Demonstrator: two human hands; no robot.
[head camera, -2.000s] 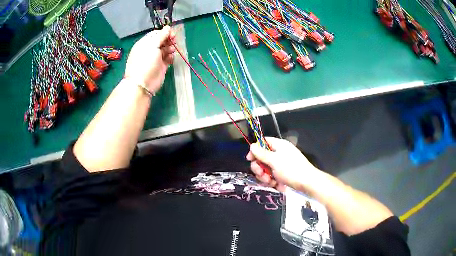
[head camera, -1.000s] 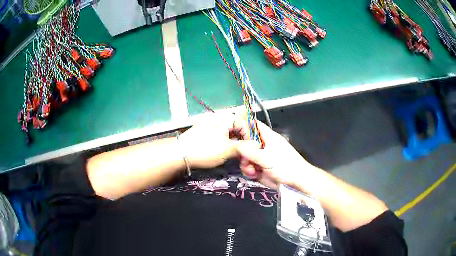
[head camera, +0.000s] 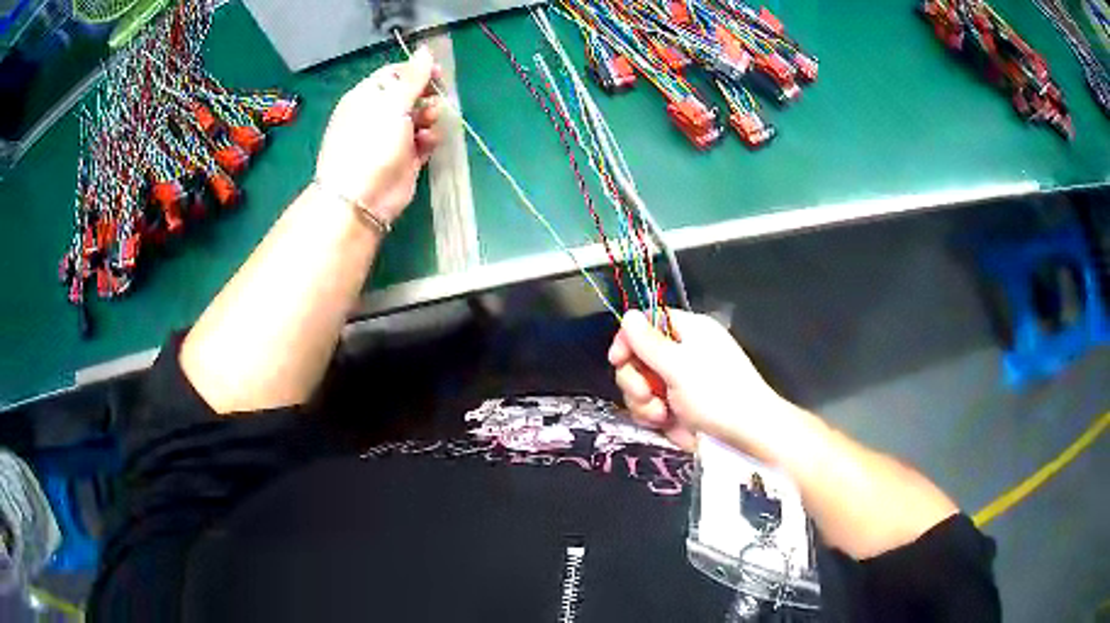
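My right hand (head camera: 682, 371) is shut on the connector end of a wire harness (head camera: 635, 250) near my lap, in front of the bench edge. Its wires fan up over the bench; a red-black twisted pair (head camera: 572, 134) lies among them. My left hand (head camera: 387, 128) pinches the far end of pale green-yellow wires (head camera: 517, 189), stretched taut between my hands. The wire tips reach the twisting head (head camera: 392, 15) of the wire twisting machine (head camera: 326, 32), which looks blurred. The connector is mostly hidden in my right fist.
A pile of finished harnesses (head camera: 183, 146) lies left of the machine. Untwisted harnesses (head camera: 694, 61) lie to its right, further bundles (head camera: 998, 67) far right. A pale strip (head camera: 450, 201) crosses the green bench. A blue stool (head camera: 1053, 304) stands beyond the bench edge.
My left hand has moved from beside my right hand back up to the twisting head, now with green-yellow wires. Two seconds ago it held a red wire there. My right hand keeps its grip.
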